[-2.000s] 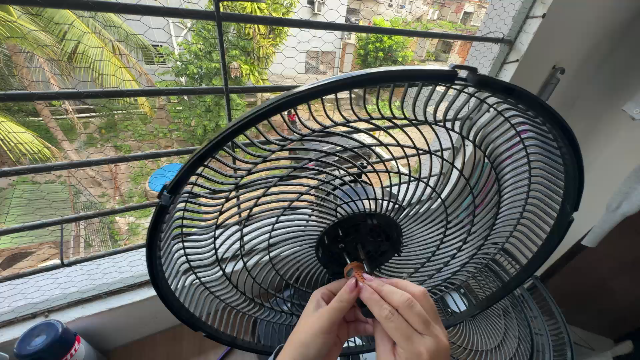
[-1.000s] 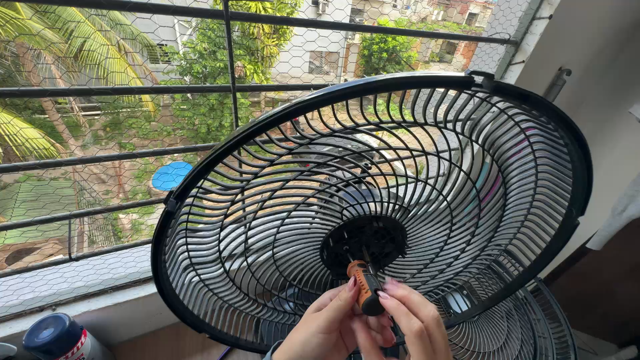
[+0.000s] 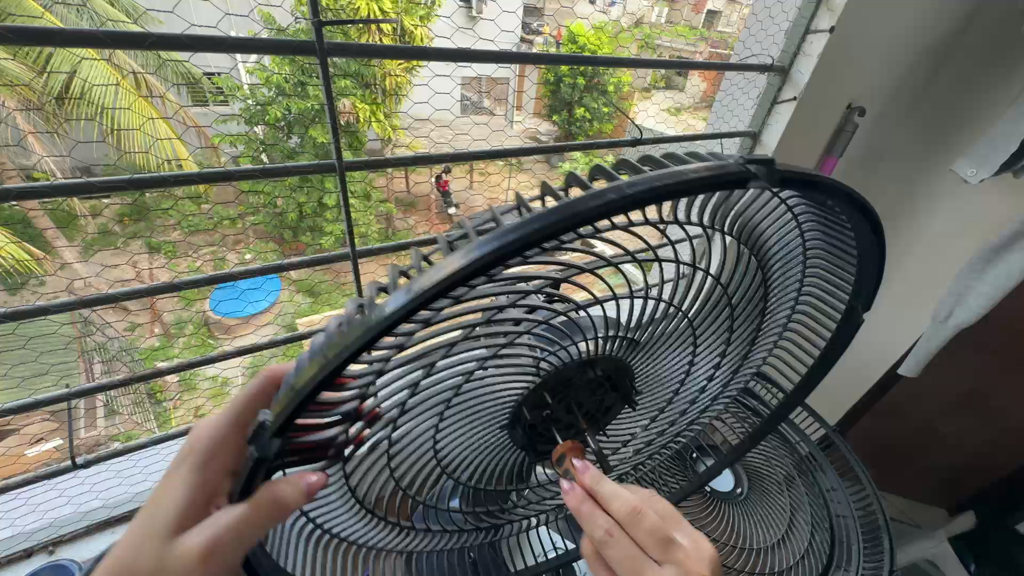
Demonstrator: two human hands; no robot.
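Observation:
A black plastic fan grille (image 3: pixel 448 336) stands tilted in front of me. My left hand (image 3: pixel 216 472) grips its left rim, thumb inside and fingers on the outer side. My right hand (image 3: pixel 640 520) holds the orange and black handle of a screwdriver (image 3: pixel 569 458) between thumb and fingertips. The screwdriver's thin metal shaft points up at the dark central hub (image 3: pixel 572 400) of the grille; whether its tip sits on a screw cannot be told. A thin metal rod also shows just right of the shaft.
A second round fan grille (image 3: pixel 784 512) with a pale centre lies behind at the lower right. Window bars (image 3: pixel 336 164) with wire mesh run close behind the tilted grille. A light cloth (image 3: pixel 968 296) hangs at the right, and a blue lid (image 3: pixel 56 568) shows at the bottom left corner.
My left hand has left the screwdriver and now holds the grille's left rim. The grille is tilted more steeply. My right hand still has the screwdriver near the hub.

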